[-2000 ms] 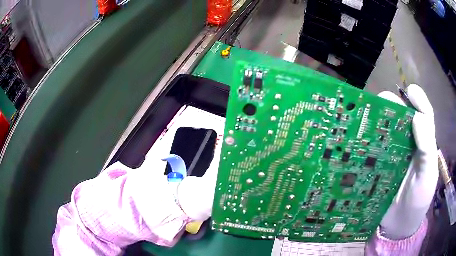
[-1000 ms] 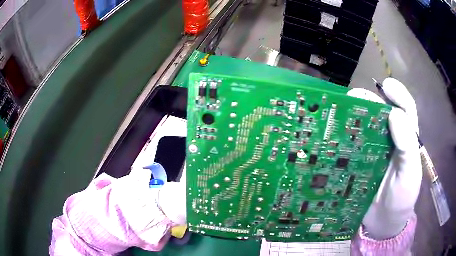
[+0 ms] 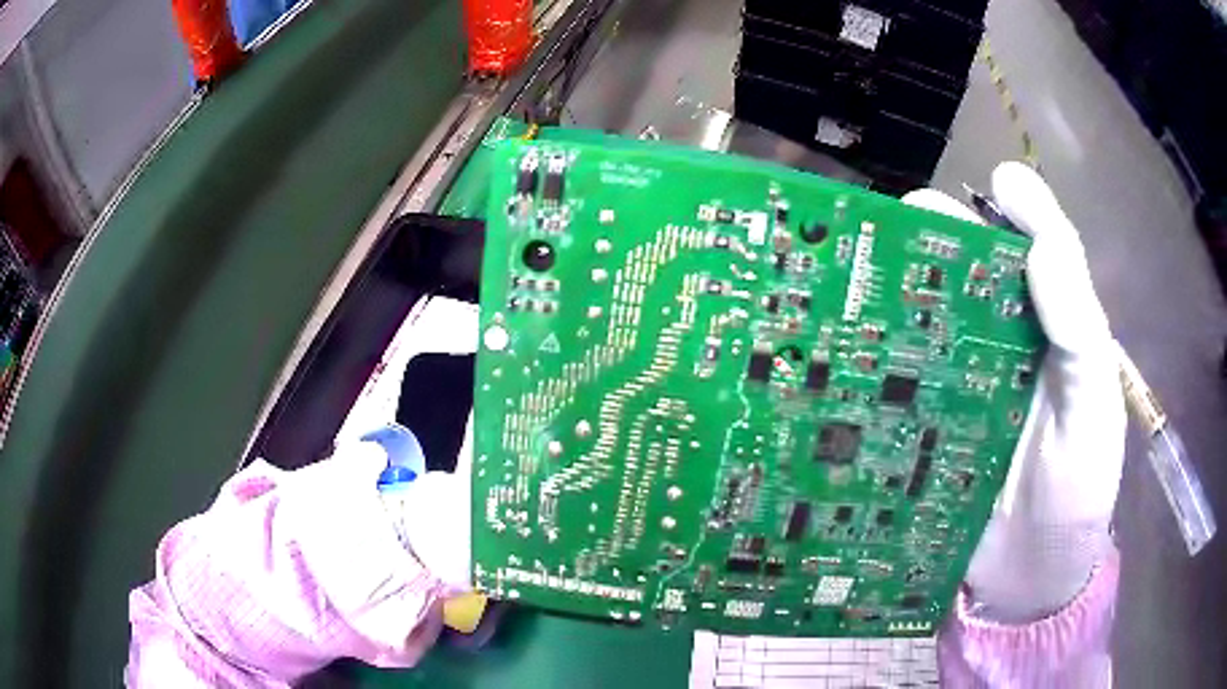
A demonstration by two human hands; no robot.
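Note:
A green circuit board (image 3: 754,404) is held up in front of me, tilted, its flat side with solder points and small chips facing me. My left hand (image 3: 437,518), white-gloved with a blue wrist strap (image 3: 393,458), grips its lower left edge; the fingers are hidden behind the board. A small yellow piece (image 3: 464,611) shows under that hand. My right hand (image 3: 1070,364), white-gloved, holds the board's right edge. A marker pen is also in my right hand, its dark tip above the thumb and its clear-capped end (image 3: 1181,491) sticking out to the right.
A black tray (image 3: 370,310) on the left holds a white sheet (image 3: 437,330) and a dark flat device (image 3: 437,397). A printed form (image 3: 814,662) lies below the board. The green conveyor (image 3: 175,364) curves along the left. Black crates (image 3: 861,88) and red-wrapped posts (image 3: 499,34) stand beyond.
The board and both hands have shifted left and slightly up in the view, and the surroundings have moved left too. Both hands keep their hold on the board.

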